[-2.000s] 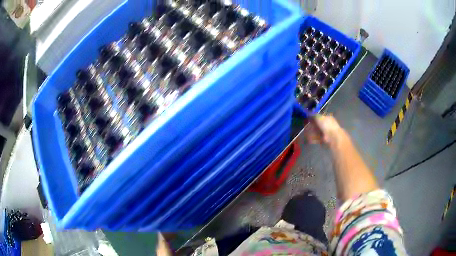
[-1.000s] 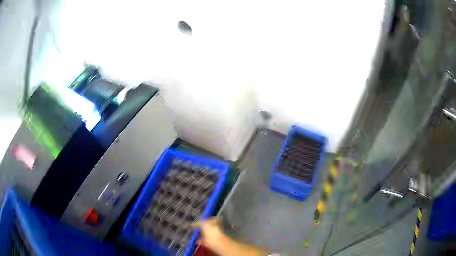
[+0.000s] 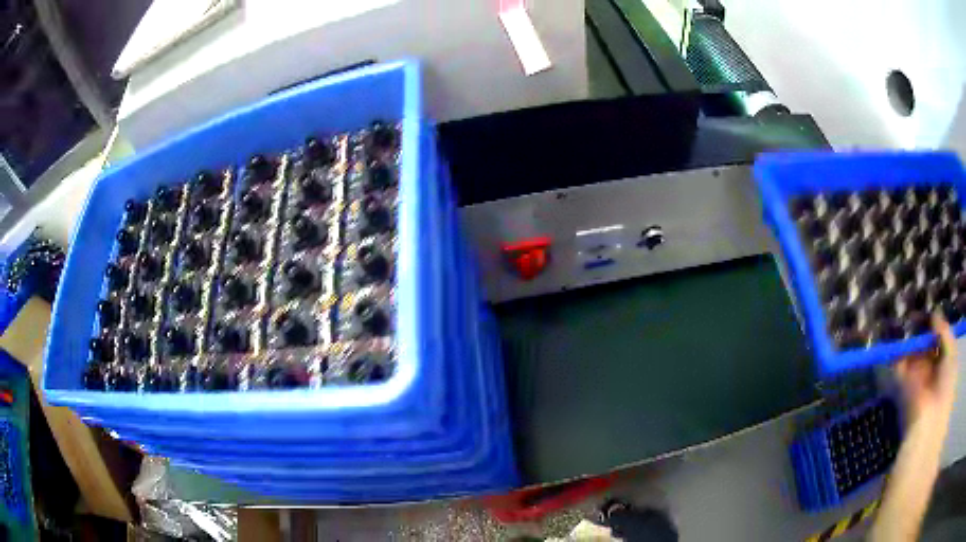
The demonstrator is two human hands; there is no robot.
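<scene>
A tall stack of blue trays (image 3: 466, 381) stands on the left of the green bench top. Its top tray holds rows of small black-topped assemblies (image 3: 302, 277) with pale strips between them. Another blue tray (image 3: 869, 169) of similar assemblies is at the bench's right end. My right hand (image 3: 924, 371) grips this tray's near rim, fingers over the edge. Whether the bench still supports the tray is unclear. My left hand is not in view.
The grey-white machine (image 3: 689, 217) runs behind the bench top (image 3: 646, 360), with a red switch (image 3: 526, 257) and a black knob (image 3: 650, 237). Smaller stacked trays (image 3: 814, 471) stand on the floor at lower right. Clear plastic (image 3: 185, 513) and red plastic (image 3: 551, 495) show below.
The view has swung from the right back over the tall stack and machine front. My right hand has come onto the right-hand tray's near rim and grips it. My left hand has left view.
</scene>
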